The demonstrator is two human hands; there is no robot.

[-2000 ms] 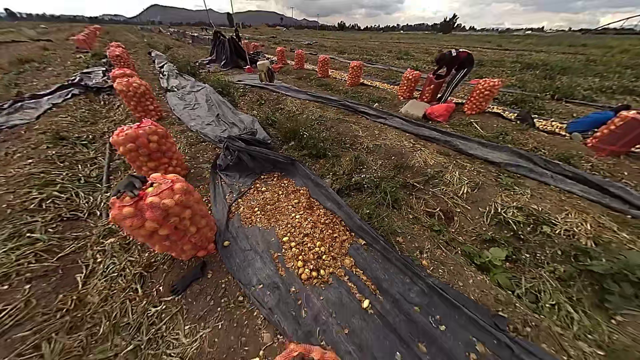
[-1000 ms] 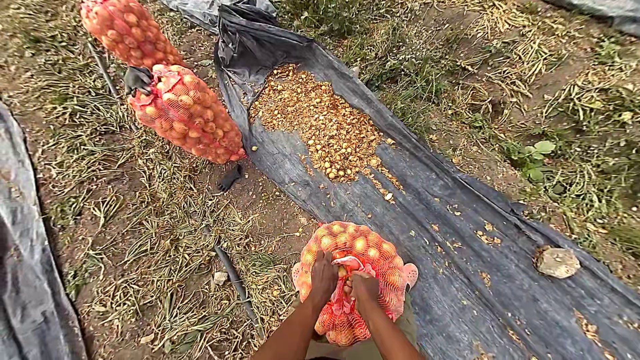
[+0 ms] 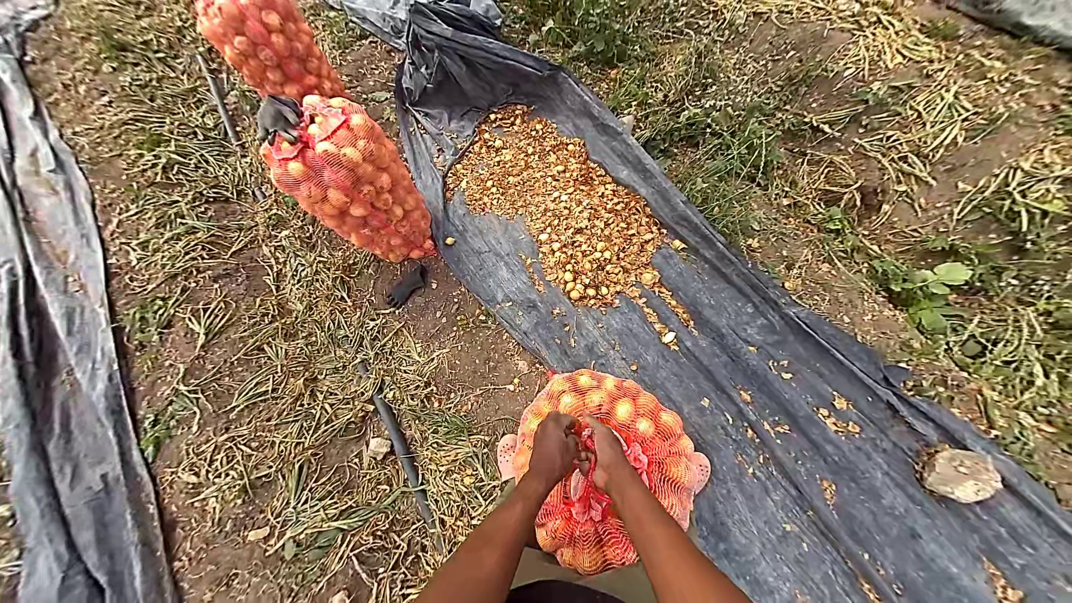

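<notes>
A red mesh sack of onions [image 3: 620,402] stands between my feet, at the edge of a dark plastic sheet. My left hand [image 3: 556,448] and my right hand [image 3: 605,456] meet above its top, both closed on the gathered red netting at the sack's mouth. The fingertips are close together, and the fine detail of the netting between them is hidden. Small onions and dry skins [image 3: 578,226] lie heaped on the sheet beyond the sack.
Another full mesh sack [image 3: 360,184] leans at upper left with a dark glove [image 3: 280,117] on top; a second dark glove [image 3: 407,285] lies by its base. Behind is one more sack [image 3: 272,46]. A black hose [image 3: 402,461] and a stone [image 3: 961,475] lie nearby.
The view has tipped down from the field to the sack at my feet. My hands, not visible two seconds ago, remain at the sack's mouth and are closer together than one second ago.
</notes>
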